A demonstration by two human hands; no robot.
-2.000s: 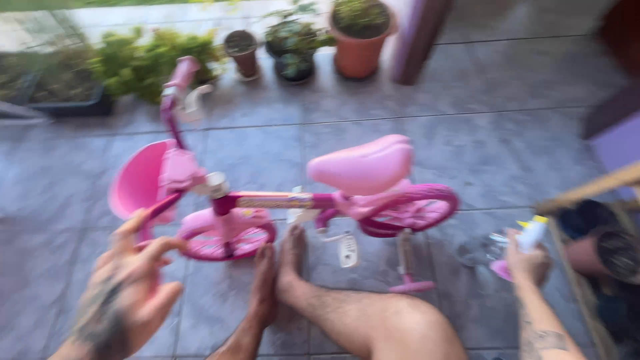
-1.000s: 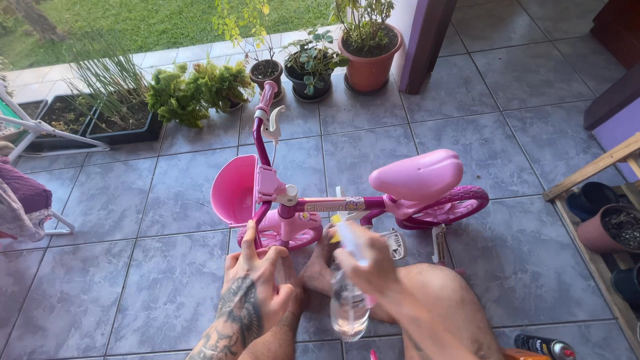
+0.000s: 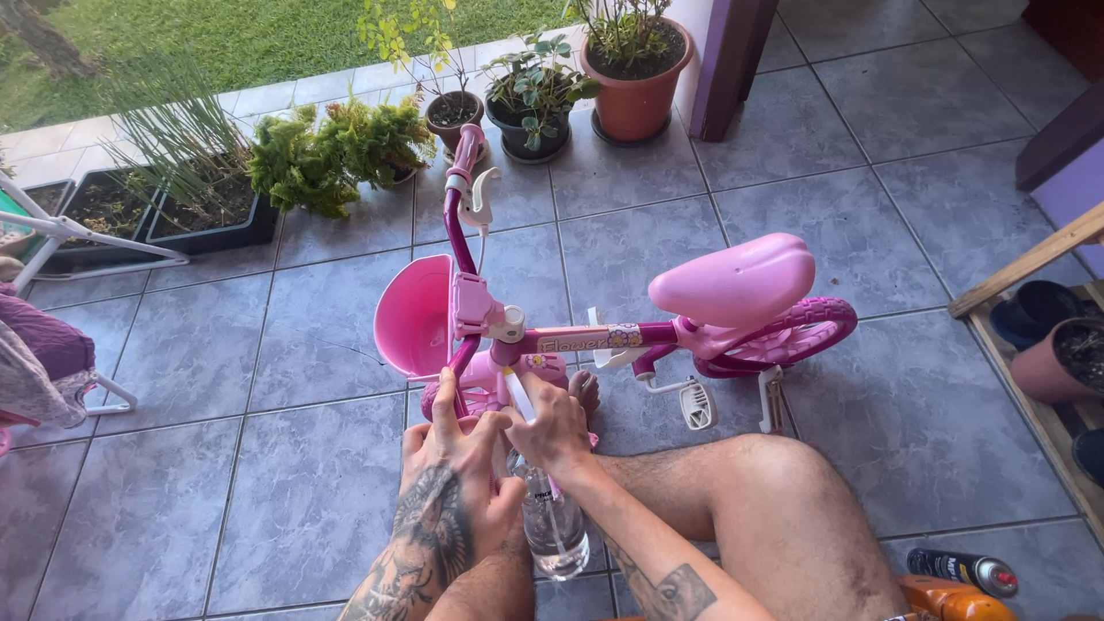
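Note:
A pink child's bicycle stands on the tiled floor, its pink basket at the left and its pink saddle at the right. My left hand is at the near side of the handlebar, its fingers around the near grip, which it mostly hides. Close beside it, my right hand holds a clear plastic spray bottle by its white spray head, just below the bicycle's frame. Clear liquid shows in the bottle.
Potted plants line the far floor edge. A white metal rack with cloth stands left. A wooden shelf with pots is at the right. An aerosol can lies near my knee.
My right hand was at the far right with the bottle, then moved left to the bicycle's handlebar, beside my left hand. The view has shifted.

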